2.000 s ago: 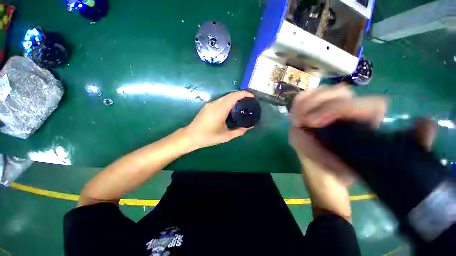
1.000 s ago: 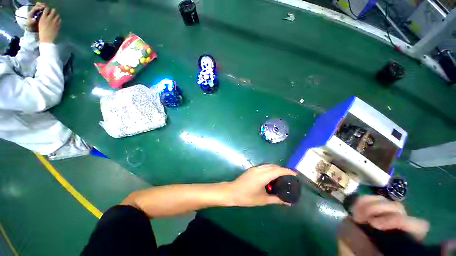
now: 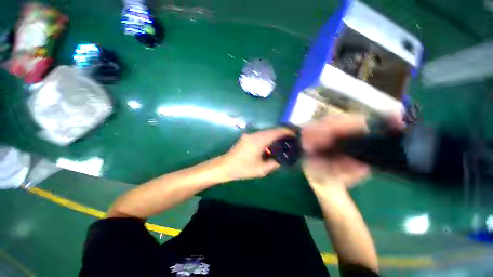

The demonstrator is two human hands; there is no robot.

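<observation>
My left hand [image 3: 251, 154] holds a black cylindrical LED unit [image 3: 286, 151] with its round end facing up and a small red glow at its left side. My right hand [image 3: 336, 149] is blurred and grips the black electric screwdriver [image 3: 378, 150], which lies nearly level and points left toward the unit. The driver's nose is at the unit's right side. The bit and any screw are too blurred to see, so I cannot tell if they touch the unit.
The blue-and-white screw feeder [image 3: 362, 76] stands beyond my right hand. A round silvery disc [image 3: 258, 78] lies left of it. Glowing units [image 3: 141, 22], a bubble-wrapped bundle [image 3: 70, 105] and a red-green bag [image 3: 37, 40] are at the left. A pale post [image 3: 459, 65] is at the right.
The view has shifted down toward my body. The screwdriver has moved from the feeder's near end to beside the unit and is turned more level. My left hand still holds the unit.
</observation>
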